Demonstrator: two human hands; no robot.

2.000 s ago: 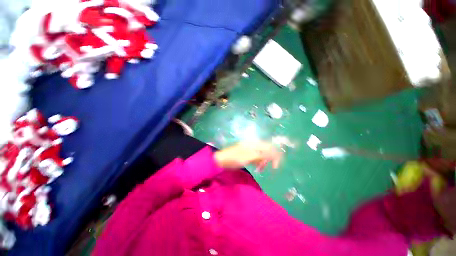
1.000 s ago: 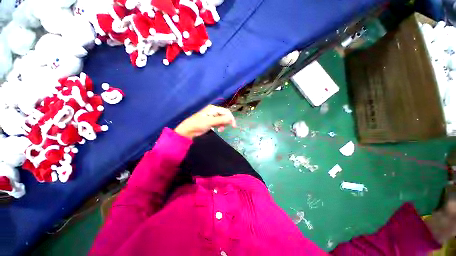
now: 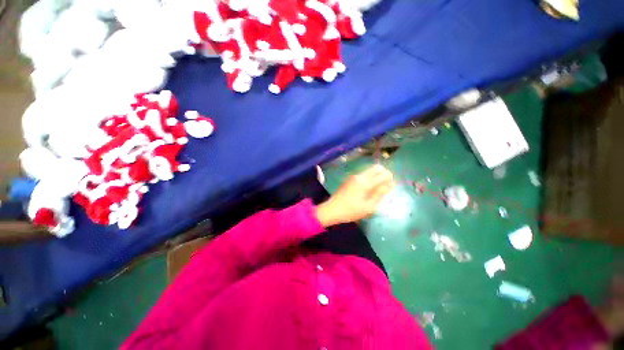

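My left hand is in the middle, beyond the pink sleeve, over the floor beside the table edge. Its fingers are bent together and blurred; whether they hold something cannot be told. A faint red thread runs from near the fingertips to the right. My right hand is out of the picture; only its dark pink sleeve shows at the lower right. A heap of red and white Santa hats lies on the table at the left, with one hat beside it. A second heap lies farther along.
White plush toys are heaped behind the hats on the dark blue table cloth. One toy at the left end wears a red cap. A white box-like object, scraps and stuffing lie on the green floor. A cardboard box stands at the right.
The view has turned, so table and floor have shifted right. My left hand has moved out from the table edge over the floor. The right sleeve has moved farther toward the lower right.
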